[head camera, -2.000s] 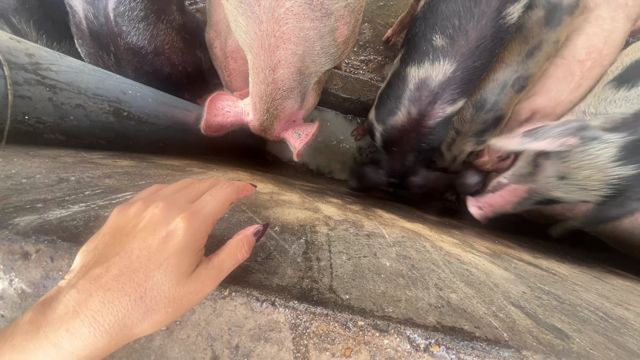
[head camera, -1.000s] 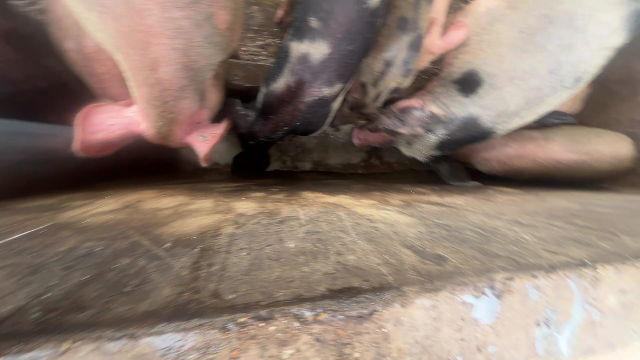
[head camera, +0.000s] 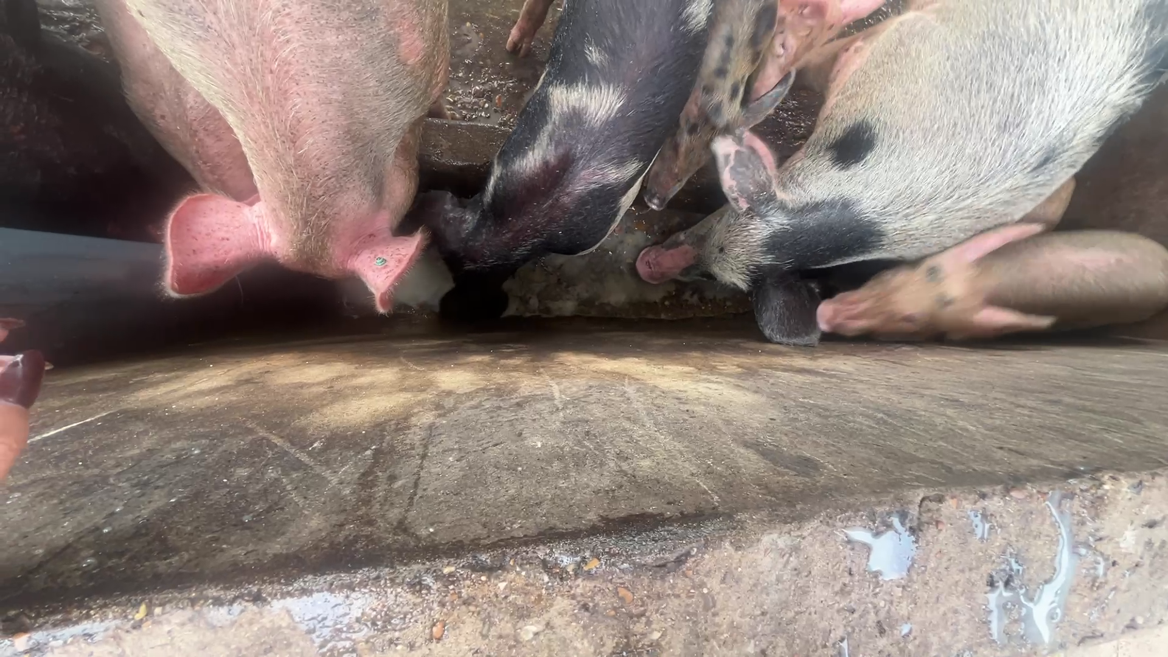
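Only fingertips of my left hand (head camera: 16, 392) show at the left edge, one with a dark painted nail; the rest is cut off, so whether it holds anything does not show. My right hand is out of view. Closest to the fingertips is a large pink pig (head camera: 310, 119), head down, with a small green tag in one ear. To its right a black and white pig (head camera: 593, 137) has its snout down in a concrete trough (head camera: 584, 287). A spotted white pig (head camera: 949, 128) lowers its head there too, with a small tan piglet (head camera: 1049, 283) beside it.
A concrete wall (head camera: 584, 429) with a rough ledge (head camera: 584, 593) and wet patches runs between the camera and the pigs. A grey pipe-like surface (head camera: 73, 283) lies at the left. Another spotted pig (head camera: 716, 100) stands among the others.
The view has swung to the right. My left hand, over the wall two seconds ago, now shows only fingertips at the left edge. The small piglet has come into clearer sight.
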